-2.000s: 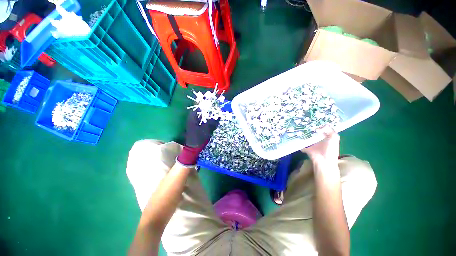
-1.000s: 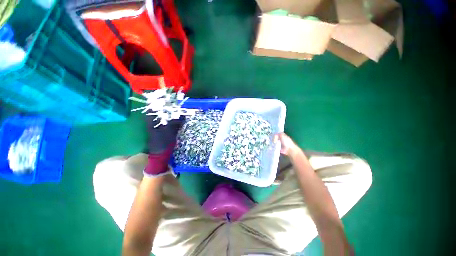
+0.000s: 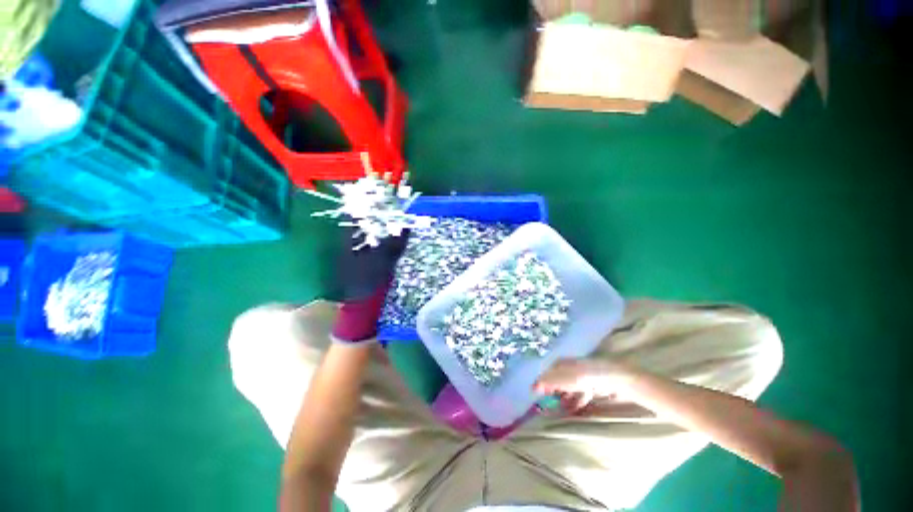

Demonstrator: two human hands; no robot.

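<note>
My left hand (image 3: 368, 262), in a dark glove with a maroon cuff, holds a bunch of small white components (image 3: 374, 207) with ends sticking out, over the left side of the blue parts bin (image 3: 481, 207). The bin is full of small white, green and dark parts. The white parts tray (image 3: 597, 300) lies over the bin's right front part and toward my lap, turned at an angle, with a loose heap of parts in it. My bare right hand (image 3: 579, 384) is at the tray's lower right edge; its fingers are blurred, and their hold on the rim is unclear.
A red plastic stool (image 3: 300, 85) stands beyond the bin, beside a teal turnover crate (image 3: 150, 170). A blue bin (image 3: 130, 300) with white parts is on the floor at left. Open cardboard cartons (image 3: 601, 70) lie at the upper right. A pink-purple low stool (image 3: 455, 410) is under me.
The white tray has gone from tilted over the bin's right side to lower and nearer my lap, and has turned. My right hand has moved to its near edge. My left hand still holds the bunch.
</note>
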